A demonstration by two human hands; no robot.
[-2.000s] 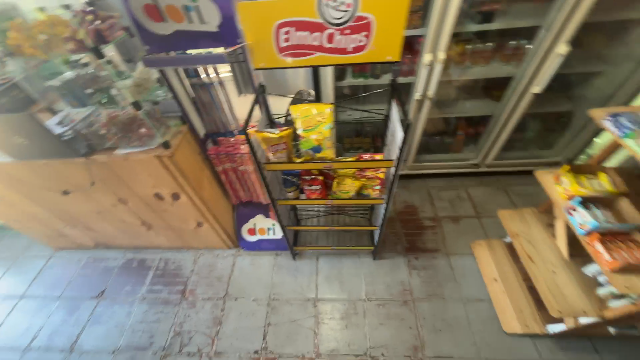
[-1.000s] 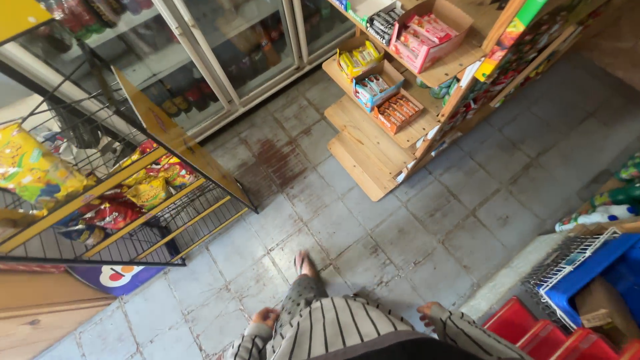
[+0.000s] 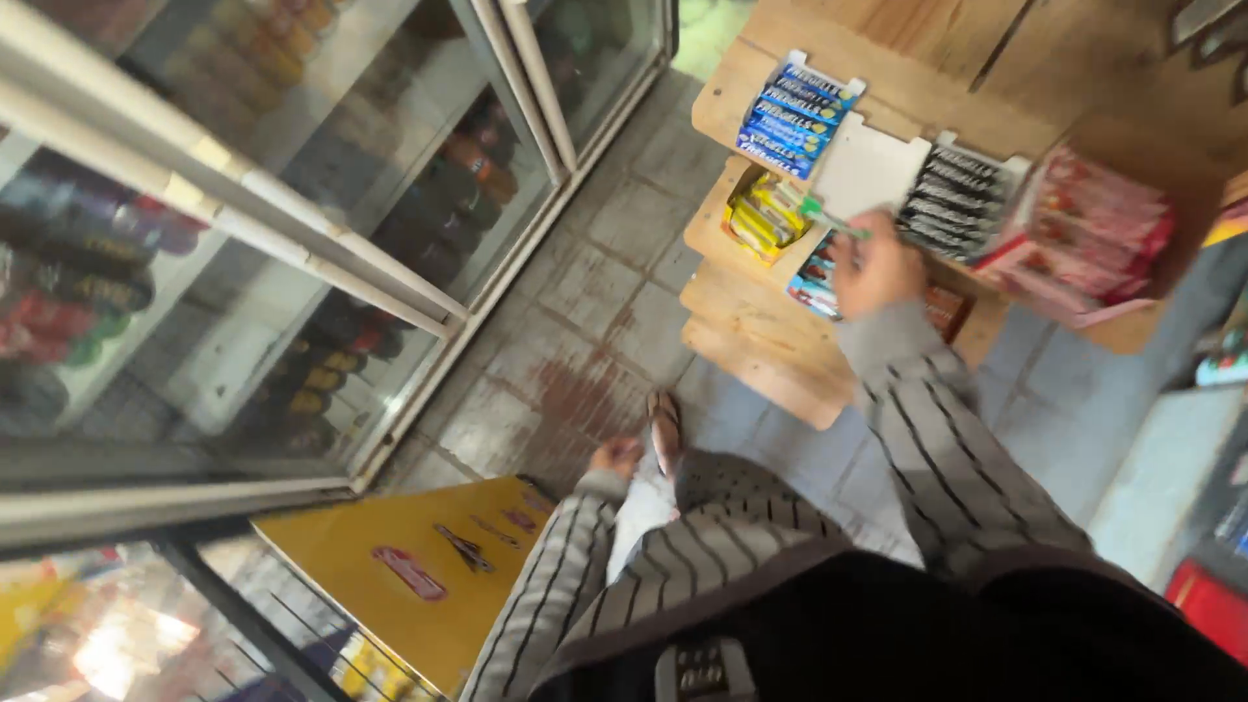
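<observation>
My right hand (image 3: 877, 265) is over the wooden display shelf, with a small green-and-white item (image 3: 831, 216) at its fingertips; blur hides what it is. Beneath and beside it are a box of yellow-wrapped sweets (image 3: 765, 216), a box of blue-wrapped ones (image 3: 817, 278), and a white empty tray (image 3: 871, 166). Blue candy rolls (image 3: 795, 117) and black candy rolls (image 3: 955, 200) flank that tray. My left hand (image 3: 616, 456) hangs low over the tiled floor, near my sandalled foot (image 3: 664, 429); its fingers are blurred.
Glass-door drink coolers (image 3: 468, 195) line the left side. A yellow-sided snack rack (image 3: 419, 575) stands at lower left. To the right of the black rolls is a cardboard box of pink packets (image 3: 1092, 224). Wooden steps (image 3: 765, 356) jut out over the floor. A red object (image 3: 1209, 609) is at lower right.
My right hand has moved from near my body to the wooden shelf, and a green-and-white item now shows at its fingers. The view has swung and come much nearer the shelf.
</observation>
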